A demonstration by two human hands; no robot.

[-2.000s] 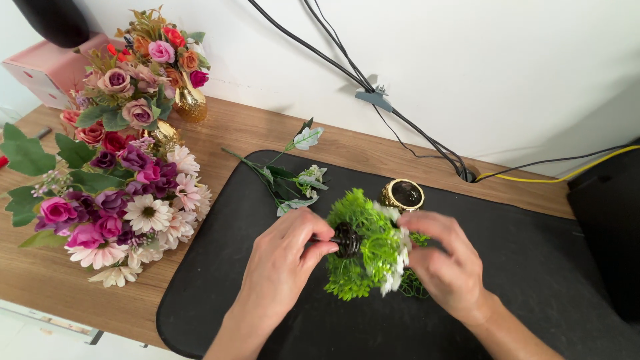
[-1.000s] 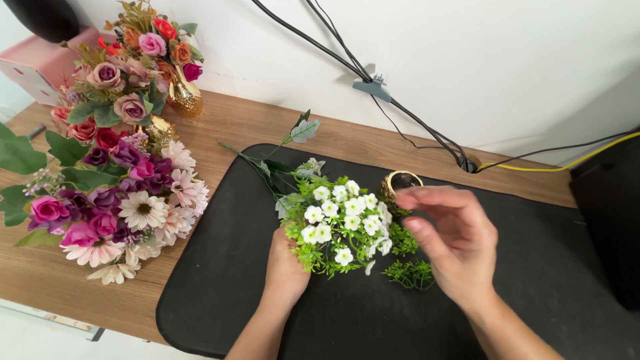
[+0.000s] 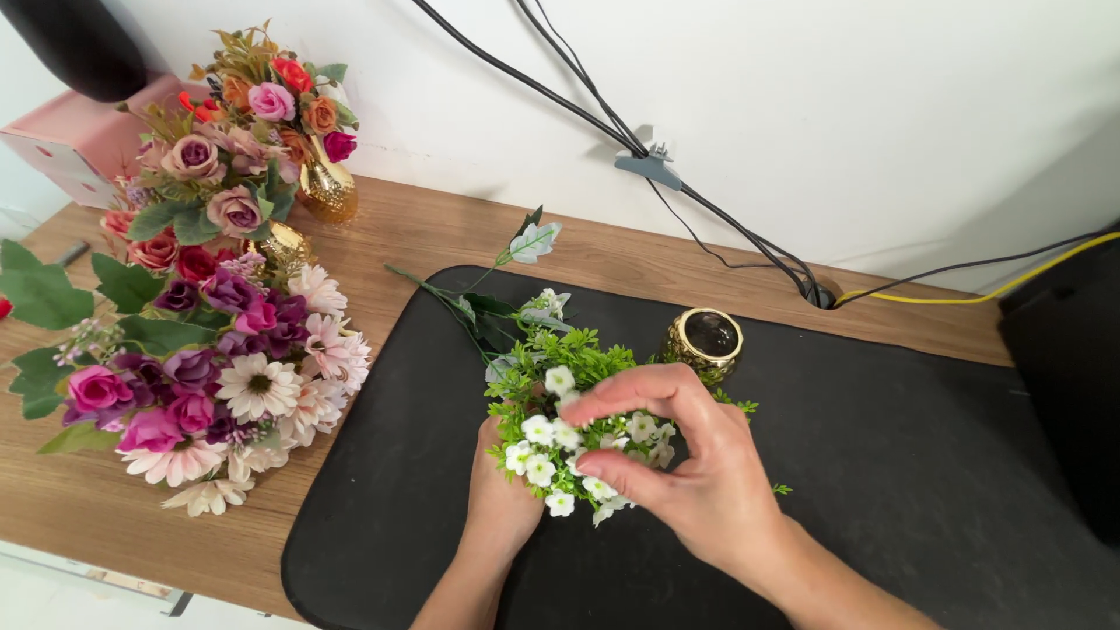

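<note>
My left hand [image 3: 506, 490] holds a bunch of small white artificial flowers with green foliage [image 3: 541, 430] from below; its fingers are mostly hidden under the leaves. Over the right part of the bunch is my right hand [image 3: 691, 455], thumb and forefinger apart around some blossoms; whether they touch is unclear. Just behind the hands a small gold vase [image 3: 704, 341] stands on the black desk mat [image 3: 394, 490], its dark mouth facing up. An artificial stem with pale-edged leaves [image 3: 477, 319] lies at the mat's back left edge, partly behind the bunch.
Purple, pink and cream artificial flowers [image 3: 201, 376] fill the left of the wooden desk [image 3: 420, 219]. Behind them are rose arrangements [image 3: 236, 157] in gold vases [image 3: 328, 188] and a pink box [image 3: 87, 149]. Cables [image 3: 726, 219] run down the wall; a black object [image 3: 1067, 376] stands far right.
Two seconds ago the bunch was turned with its dark stem base showing; its white blossoms have since come to face up. My right hand has moved left, from beside the bunch to over it.
</note>
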